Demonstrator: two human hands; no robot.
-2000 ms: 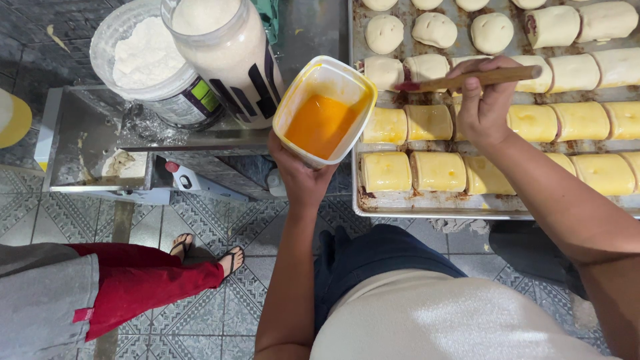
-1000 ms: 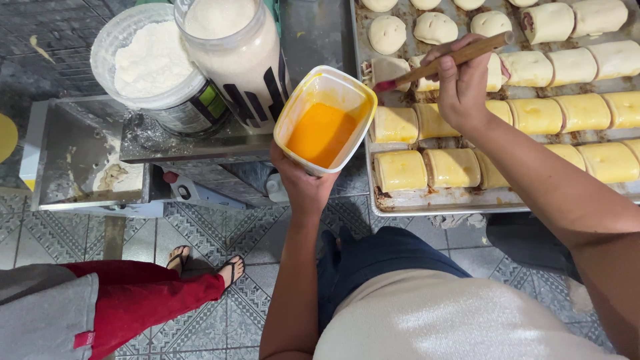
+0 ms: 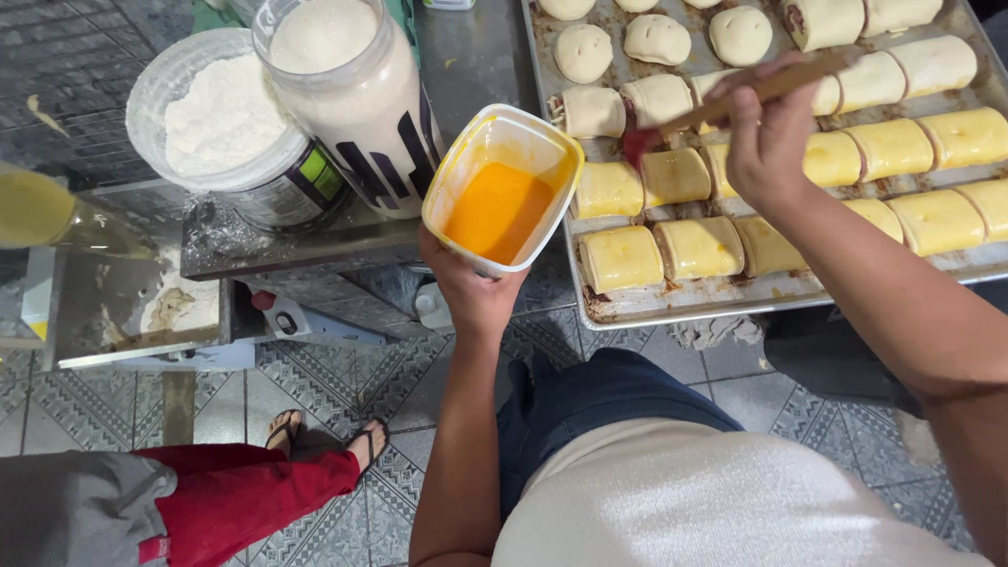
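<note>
My left hand (image 3: 476, 295) holds a white plastic tub (image 3: 504, 189) from below, tilted a little, with orange-yellow liquid (image 3: 499, 211) in it. In my right hand (image 3: 768, 142) is the wooden handle of a pastry brush (image 3: 740, 94); its red bristles (image 3: 641, 145) are over the gap between two rows of dough rolls, at the left part of a metal baking tray (image 3: 630, 315). The two rows nearest me, such as this roll (image 3: 622, 258), look yellow and glossy. A roll (image 3: 594, 112) in the row beyond is pale, as are the small round buns (image 3: 583, 53) farther back.
Left of the tray, a bucket of white powder (image 3: 224, 118) and a tall clear jar of pale granules (image 3: 354, 102) stand on a metal counter (image 3: 472, 47). An open metal drawer (image 3: 118, 307) holds flour or dough scraps. Another person in red trousers (image 3: 252, 496) stands at lower left.
Since the frame of one second ago, the bristles have moved off a pale roll toward the glossy row. The tub stays in my left hand.
</note>
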